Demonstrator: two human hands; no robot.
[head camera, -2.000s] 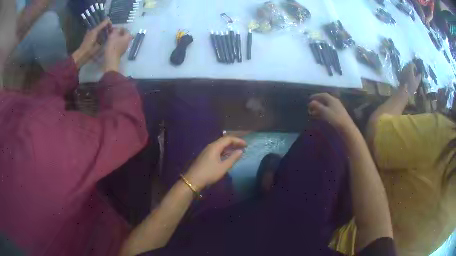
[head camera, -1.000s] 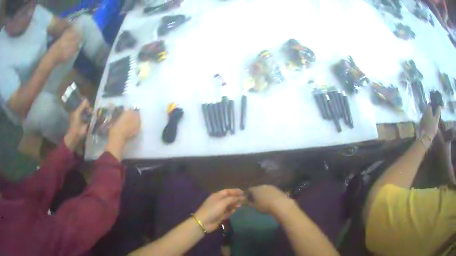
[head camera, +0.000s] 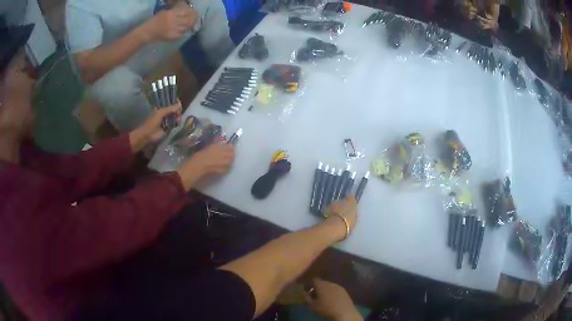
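Several black rods with white ends (head camera: 323, 187) lie side by side near the table's front edge. My left hand (head camera: 342, 212), with a gold bracelet, rests over their lower ends; its fingertips are partly hidden, so its grip cannot be told. One more black rod (head camera: 362, 186) lies at the right side of that hand. My right hand (head camera: 329, 299) is low at the bottom, below the table edge, partly cut off; what it holds cannot be told. A coiled black cable with yellow ends (head camera: 271, 177) lies left of the rods.
A person in maroon at left holds black rods (head camera: 164, 94). A row of rods (head camera: 230, 89) lies beyond. Bagged cable sets (head camera: 453, 152) and another rod group (head camera: 465, 238) lie to the right on the white table covering (head camera: 401, 241). A small loose piece (head camera: 350, 148) lies mid-table.
The view has turned left. My left hand has moved from above the lap up onto the rods. My right hand stays low, now apart from my left.
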